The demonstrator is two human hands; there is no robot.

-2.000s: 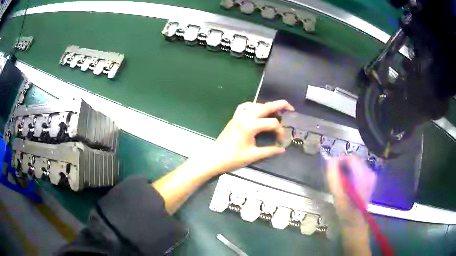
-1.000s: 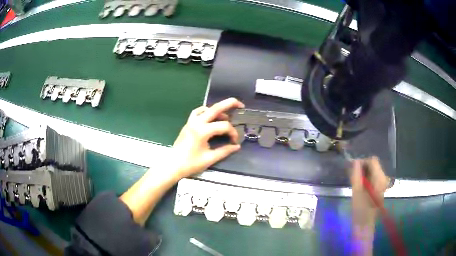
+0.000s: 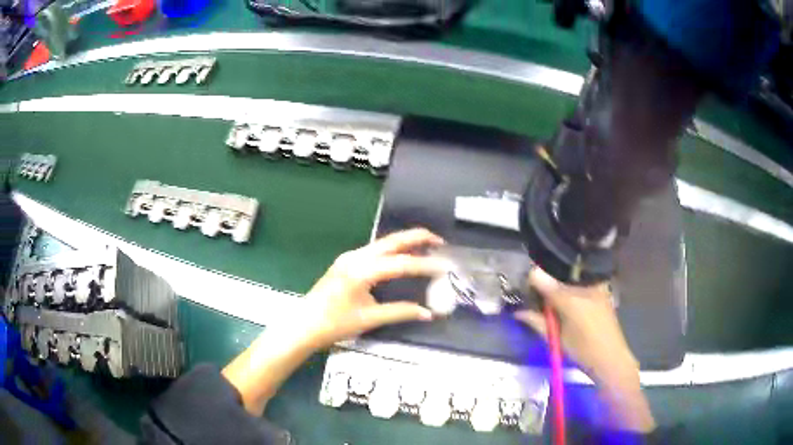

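Note:
A silver carrier strip [image 3: 489,266] with pale tabs lies on the black work pad [image 3: 435,178], below the microscope head [image 3: 569,226]. My left hand [image 3: 369,282] is at the strip's left end, thumb and fingers around that end. My right hand [image 3: 587,317] is at the strip's right end, partly under the microscope ring, with a thin red-handled tool [image 3: 554,369] running down from it. The tool's tip is hidden. A short silver block [image 3: 489,211] lies on the pad above the strip.
Another carrier strip [image 3: 435,387] lies in front of the pad. Two stacks of strips [image 3: 143,317] stand at the left. Several single strips lie on the green belt [image 3: 304,204], one at the pad's left edge [image 3: 313,143]. Red and blue bins [image 3: 132,10] and a black cable are at the back.
My right hand with the red tool has moved left and up onto the strip's right end. My left hand stays at the left end. The camera view has shifted.

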